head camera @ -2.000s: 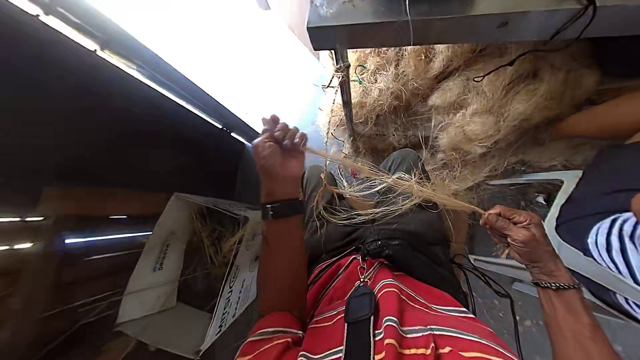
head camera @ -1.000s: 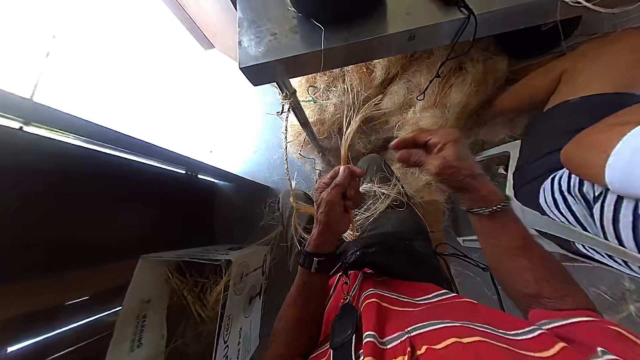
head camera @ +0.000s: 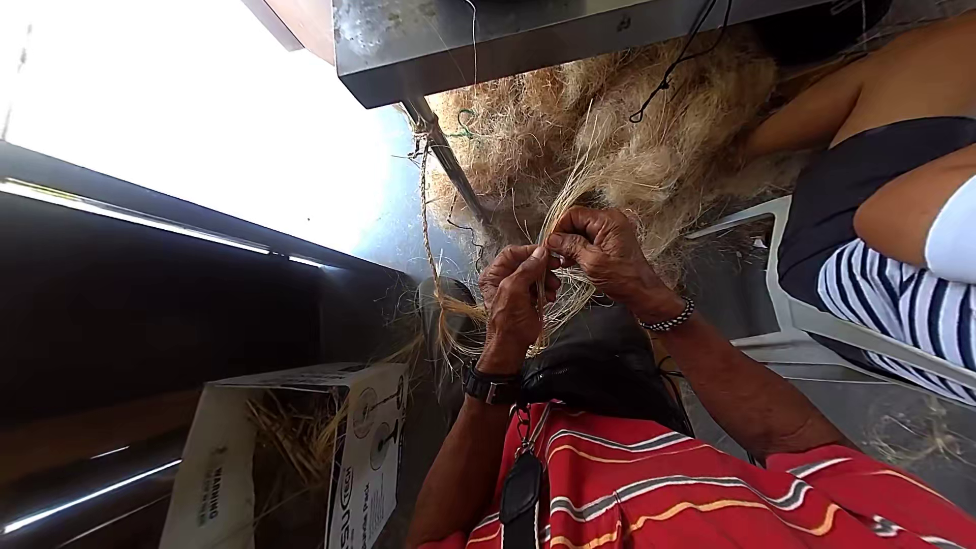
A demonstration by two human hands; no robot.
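Note:
A bundle of pale plant fibres (head camera: 566,197) stands up between my hands, with its loose ends fanned at the top. My left hand (head camera: 518,293), a dark watch on its wrist, pinches the bundle from the left. Touching it from the right, my right hand (head camera: 602,252) holds the same strands between thumb and fingers. More strands loop below the hands over my lap. A thin braided fibre cord (head camera: 425,206) hangs at the metal table leg (head camera: 450,160) and runs down to loose strands by my knee.
A large heap of tangled fibre (head camera: 656,130) lies under the metal table (head camera: 488,46). An open cardboard box (head camera: 374,450) holding dry fibres stands at lower left. At right a person sits on a white plastic chair (head camera: 778,305). Black cords hang from the table.
My hands were wide apart with strands stretched between them; then the left hand held the bundle and the right was off it. Now the right hand has come in to the bundle.

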